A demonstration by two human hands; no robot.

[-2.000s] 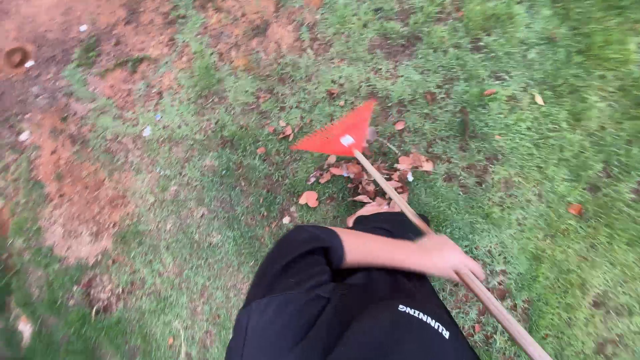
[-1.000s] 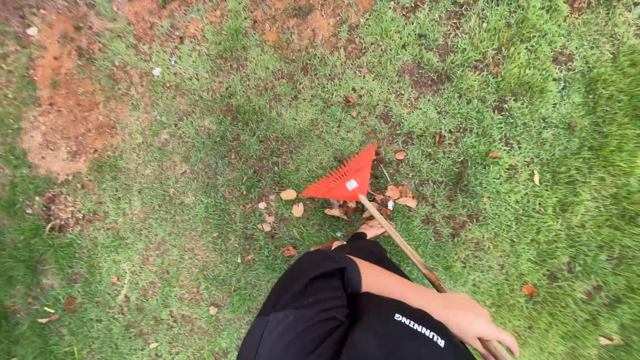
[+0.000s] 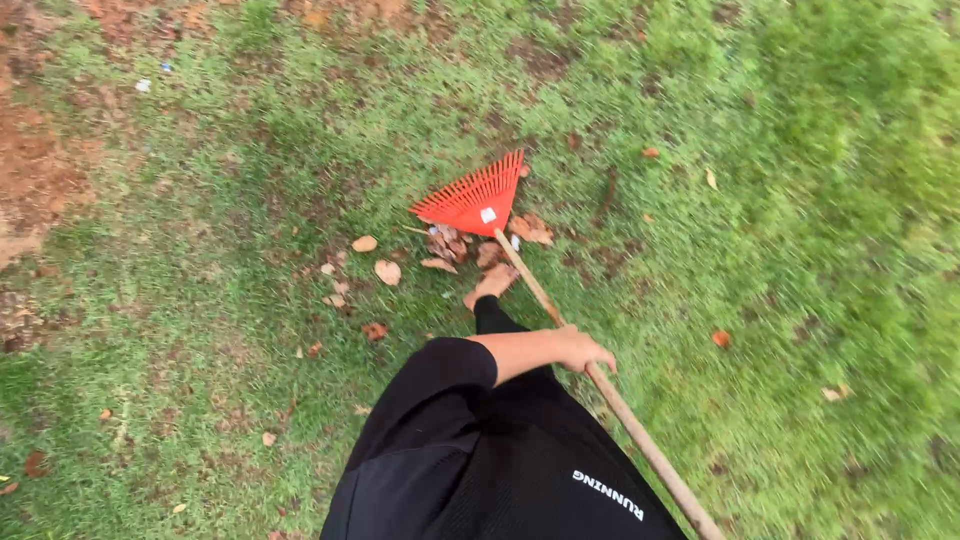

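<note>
My left hand [image 3: 583, 351] is closed around the wooden handle [image 3: 645, 439] of a leaf rake, partway along it, in front of my dark clothing. The handle runs up and left to the rake's red fan-shaped head [image 3: 480, 202], which lies on the grass with its tines pointing up and left. Brown dry leaves [image 3: 448, 244] lie in a loose cluster below the head, and another leaf [image 3: 531, 229] is just right of it. A bare foot [image 3: 493, 283] shows beside the leaves. My right hand is out of view.
Grass [image 3: 247, 300] surrounds my body, with bare reddish soil [image 3: 37, 172] at the left edge. Scattered leaves lie about, such as an orange one [image 3: 721, 338] at the right and a pale one [image 3: 388, 272] left of the foot. A small white scrap [image 3: 143, 85] lies at the upper left.
My left hand now grips the handle nearer to the rake's head than one second ago. The head's tines now show spread out more widely.
</note>
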